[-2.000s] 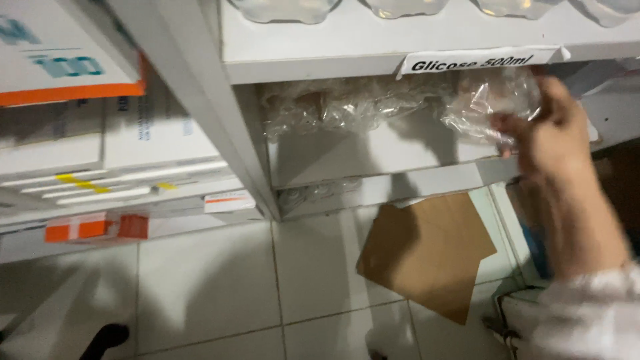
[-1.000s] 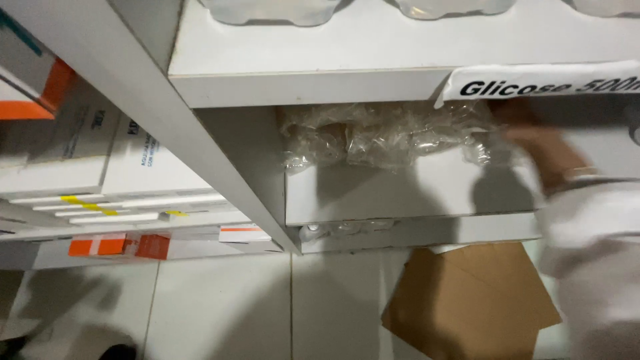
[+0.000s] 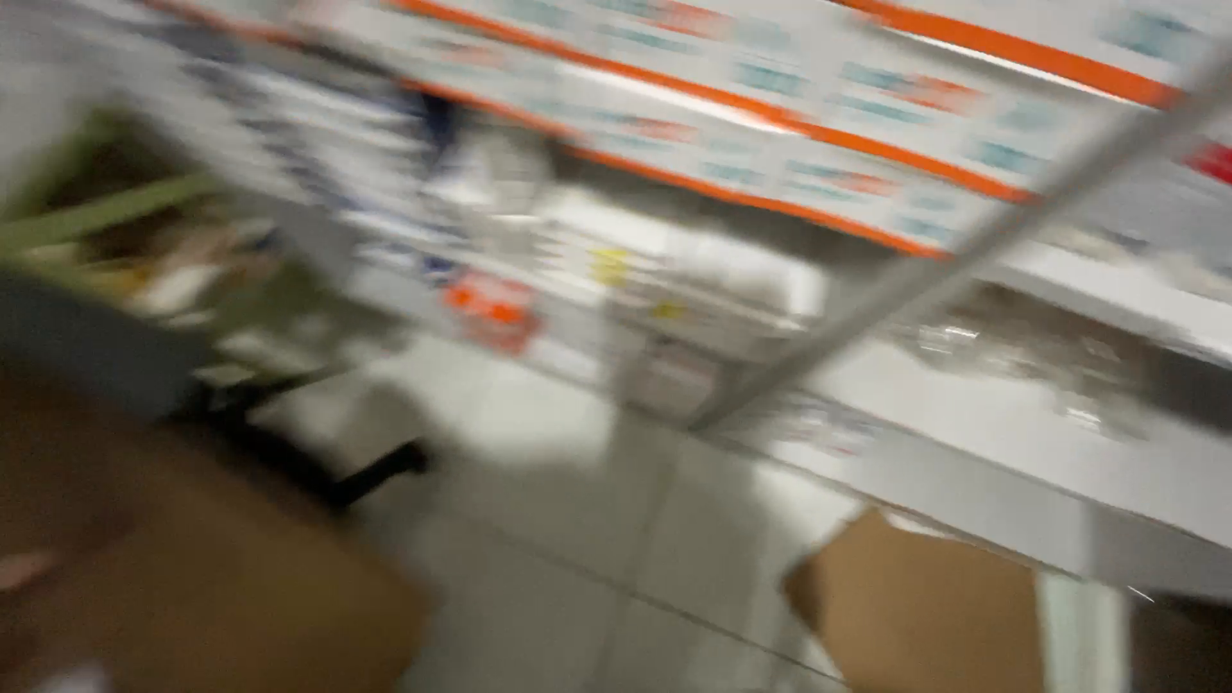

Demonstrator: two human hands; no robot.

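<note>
Strong blur covers the view. At the lower left a brown cardboard surface (image 3: 241, 577), perhaps a box, fills the corner. A small skin-coloured patch at the left edge beside it may be part of my left hand; its grip cannot be made out. My right hand is not in view. Clear plastic-wrapped items (image 3: 1030, 356) lie on a white lower shelf (image 3: 924, 414) at the right. White boxes with orange edges (image 3: 674, 125) are stacked on the shelving across the top.
A flattened-looking piece of cardboard (image 3: 924, 606) is on the tiled floor (image 3: 549, 539) below the shelf. A slanting grey shelf upright (image 3: 924, 279) divides the shelving. At the left stands a green-rimmed container (image 3: 106, 221) with mixed contents, near a black leg (image 3: 380, 474).
The view has swung left. My right hand, at the plastic-wrapped items two seconds ago, is out of view. The cardboard surface at lower left and the green-rimmed container have come into view.
</note>
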